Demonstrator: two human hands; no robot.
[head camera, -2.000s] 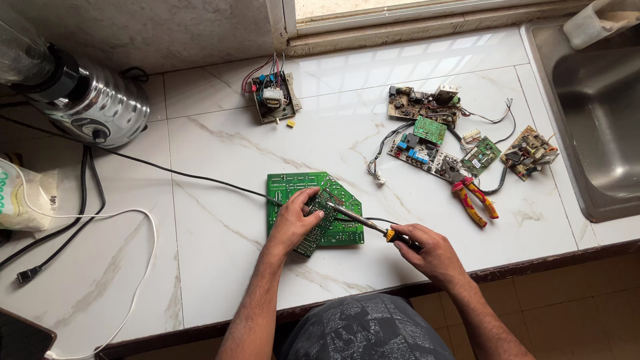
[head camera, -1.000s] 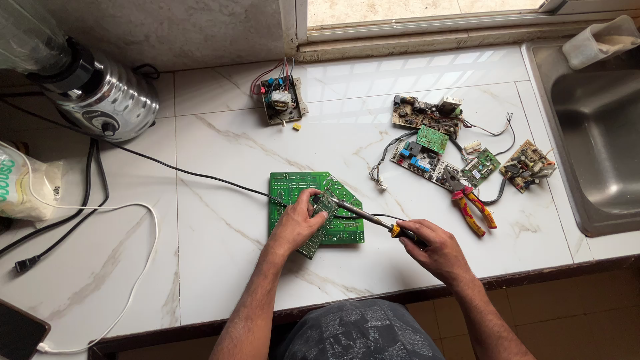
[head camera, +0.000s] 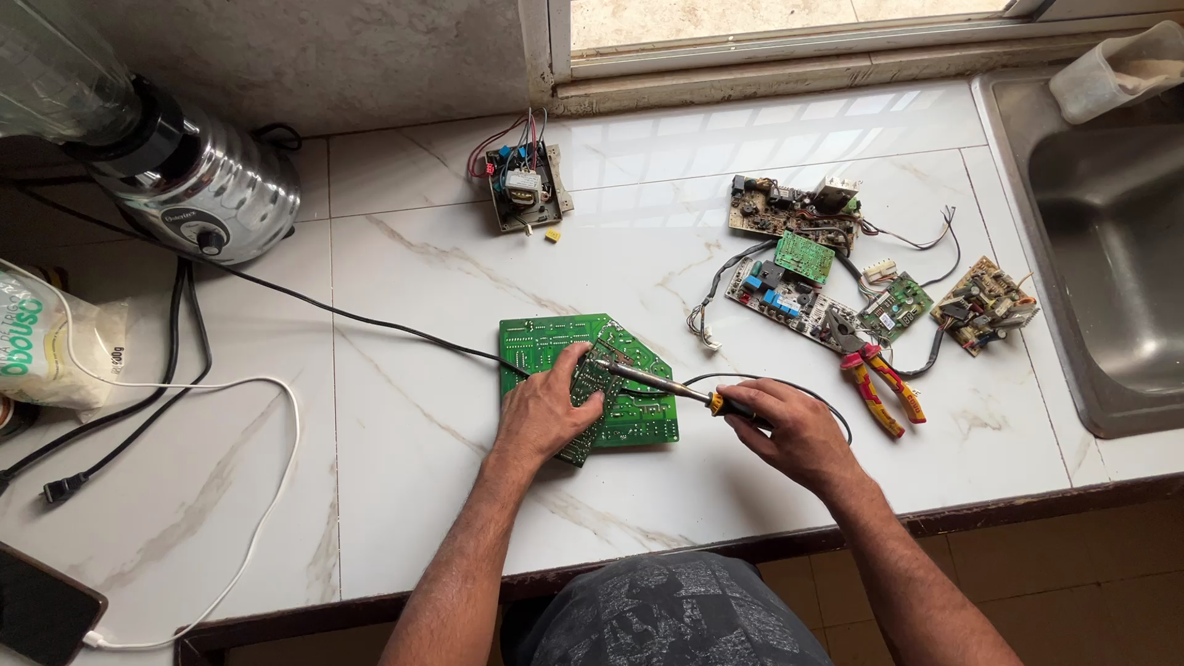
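My left hand (head camera: 548, 407) grips a small dark green circuit board (head camera: 588, 427) by its edges, tilted over a larger green circuit board (head camera: 647, 427) that lies on the tiled counter. In my right hand (head camera: 786, 421) is a soldering iron (head camera: 671, 384), held by its black and yellow handle. Its metal tip points left and reaches the upper part of the small board; whether it touches cannot be told. The iron's black cord (head camera: 398, 322) runs from the upper left and passes between the boards. Part of the small board is hidden under my left fingers.
Several circuit boards (head camera: 786, 301) with wires and red-yellow pliers (head camera: 874, 375) lie to the right, beside a steel sink (head camera: 1105, 277). A transformer board (head camera: 524, 190) sits at the back. On the left are a blender (head camera: 222, 185), a plastic bag (head camera: 69, 342), a phone (head camera: 42, 606) and cables (head camera: 176, 370).
The view has shifted slightly. Both hands keep their holds on the small board and the iron, and the iron's tip stays near the board's upper part.
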